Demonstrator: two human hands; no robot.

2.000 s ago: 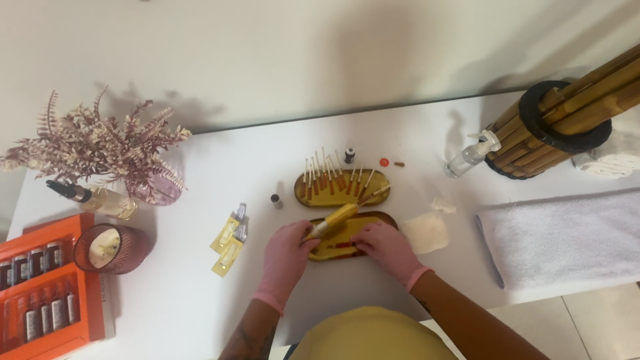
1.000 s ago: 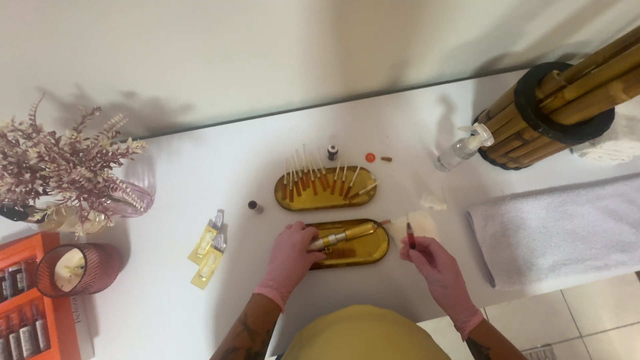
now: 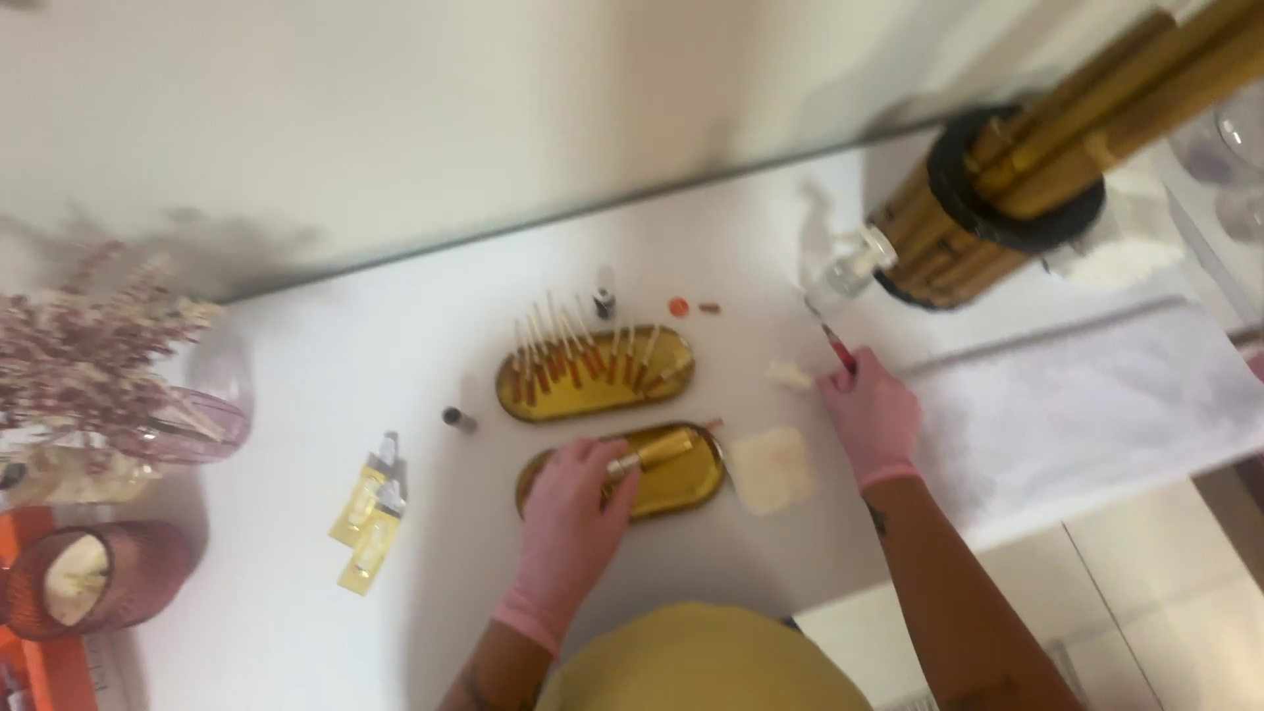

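Pink gloves cover both hands. My left hand (image 3: 578, 509) lies over the left part of the nearer gold oval tray (image 3: 706, 484), its fingers at a gold and silver tube (image 3: 657, 451); whether they grip it is unclear. Out to the right, my right hand (image 3: 874, 420) holds a slim red, dark-tipped tool (image 3: 839, 348), its tip pointing toward a clear spray bottle (image 3: 854, 272). Behind the nearer tray, the farther gold oval tray (image 3: 592, 395) bears several thin sticks with reddish-brown ends. A pale square pad (image 3: 772, 470) lies right of the nearer tray.
Yellow sachets (image 3: 365, 553), a small dark cap (image 3: 454, 418) and a small bottle (image 3: 604, 303) lie about the trays. At left stand a pink glass vase (image 3: 202, 425) and a candle jar (image 3: 148, 578). A bamboo container (image 3: 948, 227) and a folded towel (image 3: 1096, 415) are at right.
My right hand has moved from the nearer tray out to the right and away from me, with the red tool now in it. My left hand remains at the nearer tray.
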